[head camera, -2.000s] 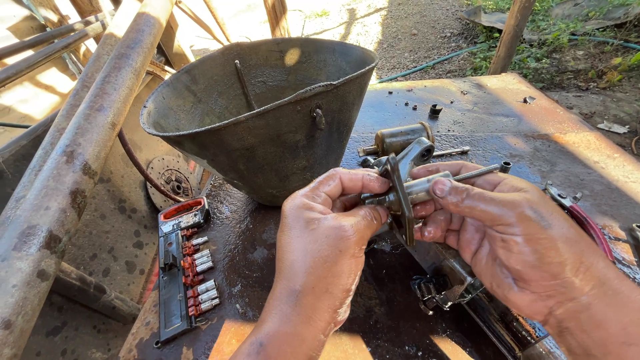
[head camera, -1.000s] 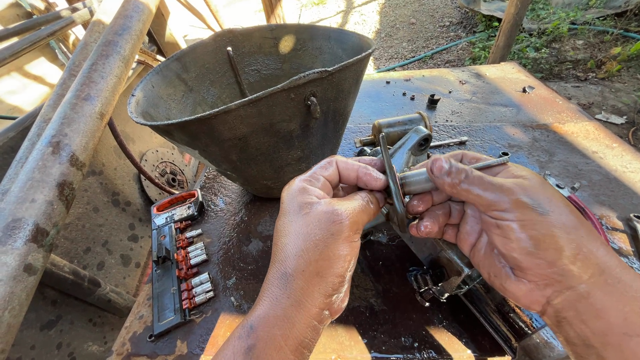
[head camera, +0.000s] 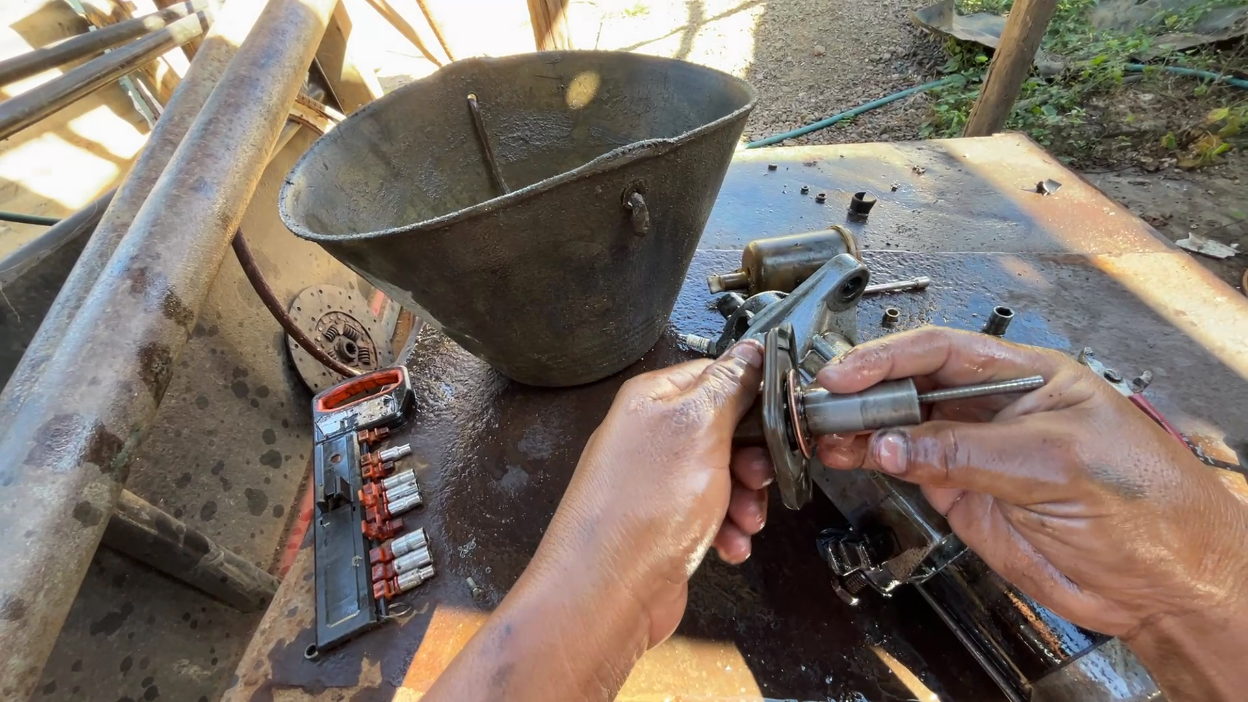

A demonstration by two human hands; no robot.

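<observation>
My left hand (head camera: 673, 458) grips an oily metal flange plate (head camera: 783, 419) by its edge, thumb on top and fingers curled beneath. Against the flange's right face sits a metal cylinder (head camera: 863, 408), held between the thumb and fingers of my right hand (head camera: 1014, 448). A thin ribbed or threaded rod (head camera: 983, 388) sticks out of the cylinder to the right. Behind the flange, a metal bracket arm (head camera: 824, 292) with a round eye rises. Below my right hand lies a dark oily metal assembly (head camera: 907, 556), partly hidden.
A large dark metal bucket (head camera: 546, 283) stands behind my left hand. To the left lies a socket rail (head camera: 341, 546) with several sockets. A brassy canister (head camera: 795, 258), a small socket (head camera: 997, 320) and small loose parts lie on the oily table (head camera: 975, 214). Long pipes (head camera: 146, 322) slant at far left.
The flange has turned, so more of its right face shows. My right fingers have shifted on the cylinder, and the protruding rod now looks thinner and ribbed.
</observation>
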